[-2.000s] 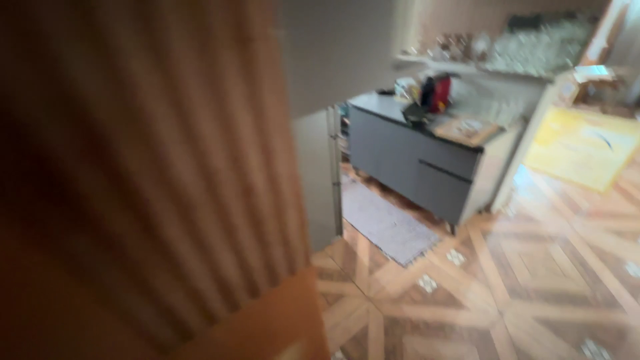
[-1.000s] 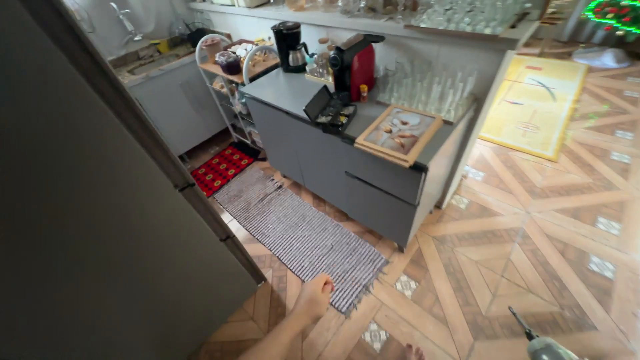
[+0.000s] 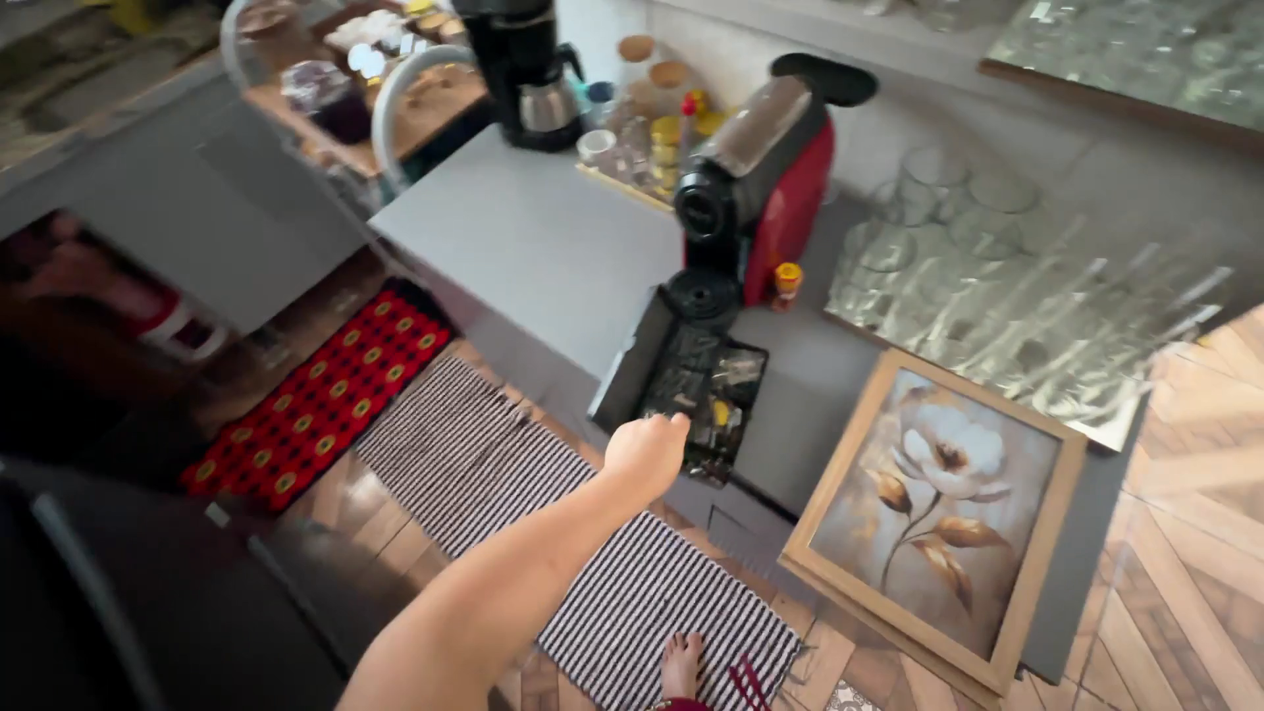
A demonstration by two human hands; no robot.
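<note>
My left hand (image 3: 647, 456) reaches in from the lower left with its fingers curled, at the near edge of an open black case (image 3: 713, 405). The case holds small parts, too blurred to name, and its lid is raised on the left. Whether the fingers grip anything or touch the case cannot be told. Behind the case stands a red and black capsule coffee machine (image 3: 755, 178), with a small yellow-topped item (image 3: 786, 284) beside it. A wood-framed flower picture (image 3: 933, 513) lies to the right on the grey cabinet. My right hand is out of view.
Glassware (image 3: 997, 296) stands behind the picture. A drip coffee maker (image 3: 533, 84) and jars (image 3: 667, 138) are at the back, beside a cart (image 3: 425, 94). A striped rug (image 3: 652, 592) and a red patterned mat (image 3: 326, 395) lie on the floor. A bare foot (image 3: 681, 664) rests on the striped rug.
The view has come closer to the cabinet. My left hand, over the rug's end a second ago, is now at the open case. The drill-like tool at the lower right has left view.
</note>
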